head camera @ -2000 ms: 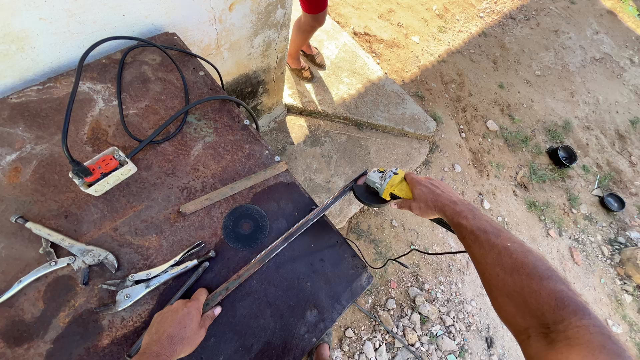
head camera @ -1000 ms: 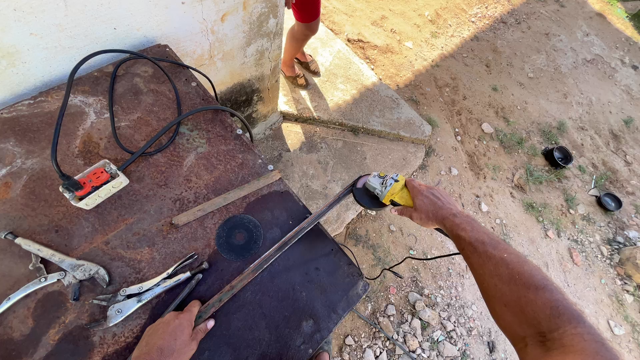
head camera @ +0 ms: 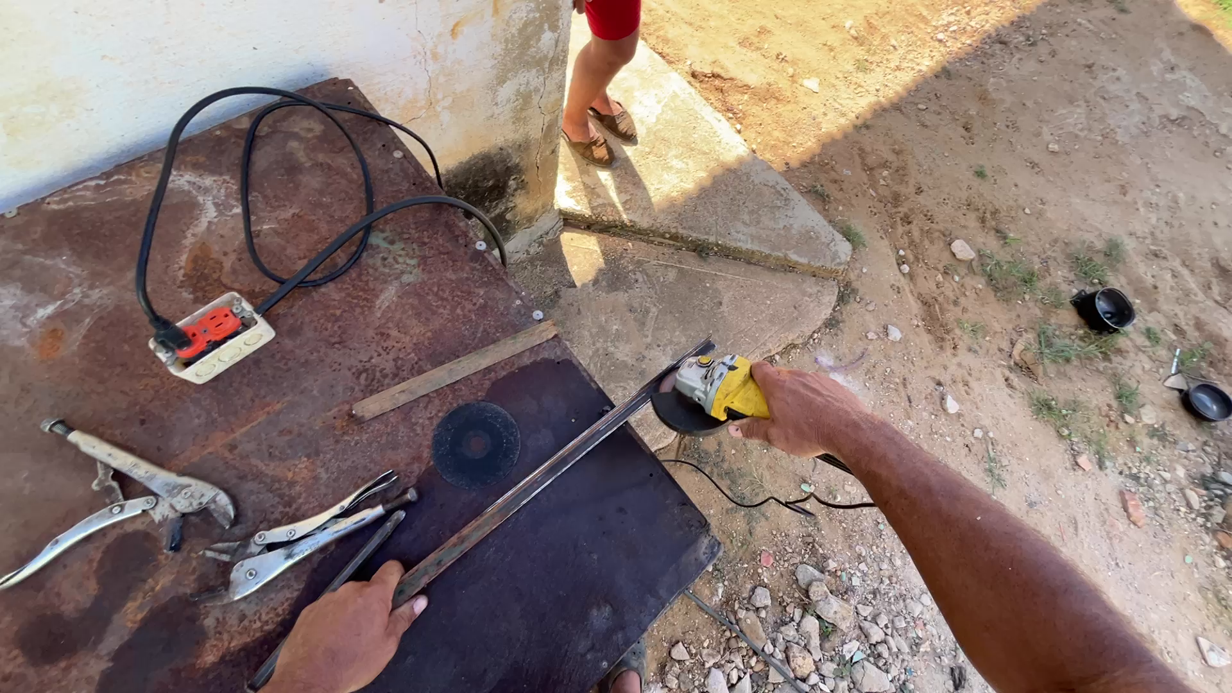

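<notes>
My left hand grips the near end of a long metal bar that lies slantwise across the rusty metal table and juts past its edge. My right hand holds a yellow angle grinder at the bar's far end, its dark guard beside the metal. Whether the disc touches the bar cannot be told. A loose black cutting disc lies left of the bar. Under my left hand runs a thin dark rod, close to one pair of locking pliers.
Farther left lie larger locking pliers. A wooden strip and an orange outlet in a cream box with black cable rest on the table. A person stands on the concrete beyond. Stones and two black pans are on the ground.
The grinder has shifted slightly back from the bar's far tip, more of which now shows beyond it. My left hand keeps its hold on the near end.
</notes>
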